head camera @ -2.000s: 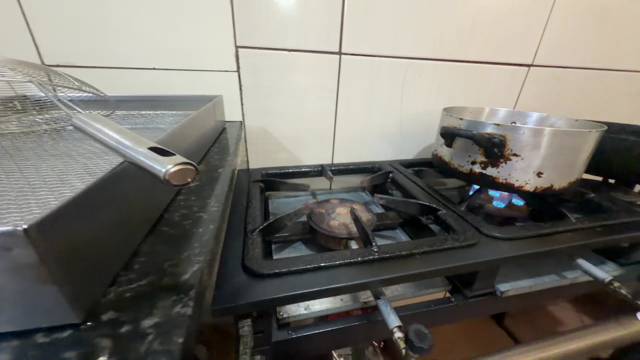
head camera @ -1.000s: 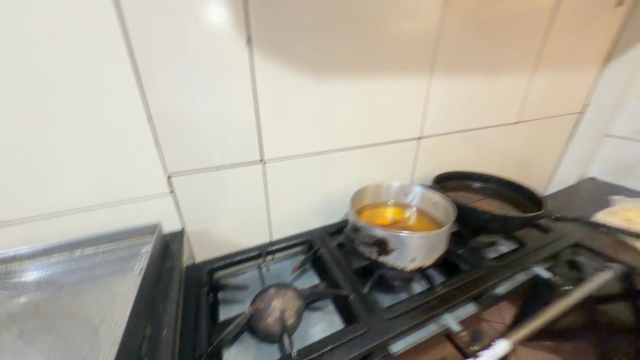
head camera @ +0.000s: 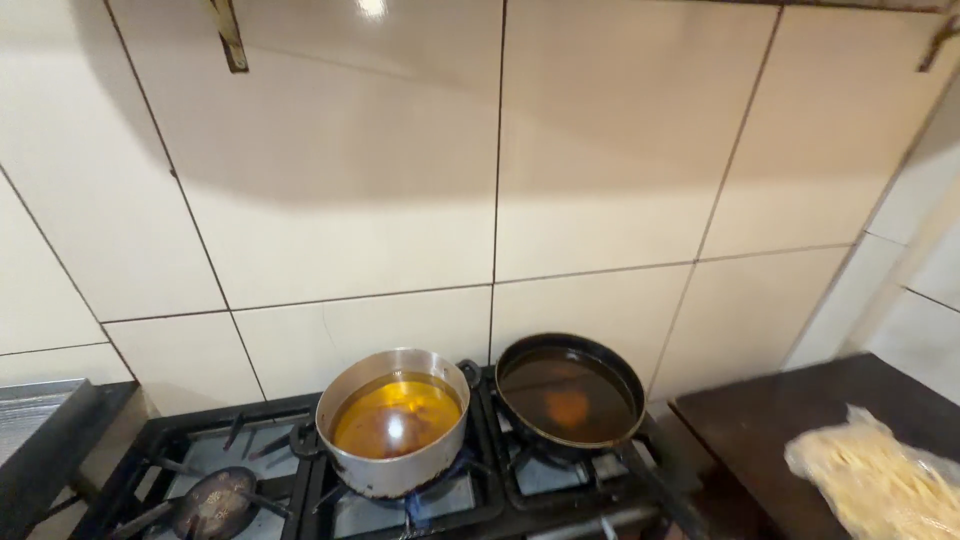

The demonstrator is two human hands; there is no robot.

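Neither my left hand nor my right hand is in the view. An aluminium pot (head camera: 397, 474) of clear yellow oil stands on a middle burner of the gas stove, with blue flame visible beneath it. To its right, a black frying pan (head camera: 570, 390) holds dark liquid, and its handle points toward the lower right. A clear plastic bag of pale cut strips, which look like potato fries (head camera: 877, 480), lies on the dark counter at the lower right.
The left burner (head camera: 214, 502) has no pot on it. A metal tray (head camera: 41, 412) is partly visible at the left edge. Behind the stove rises a tiled wall (head camera: 360, 247), with a metal bracket (head camera: 231, 37) near the top. A dark counter (head camera: 750, 412) adjoins the stove's right side.
The view has swung right and upward, bringing in the frying pan and the bag of strips. The strainer seen earliest at the left is out of view.
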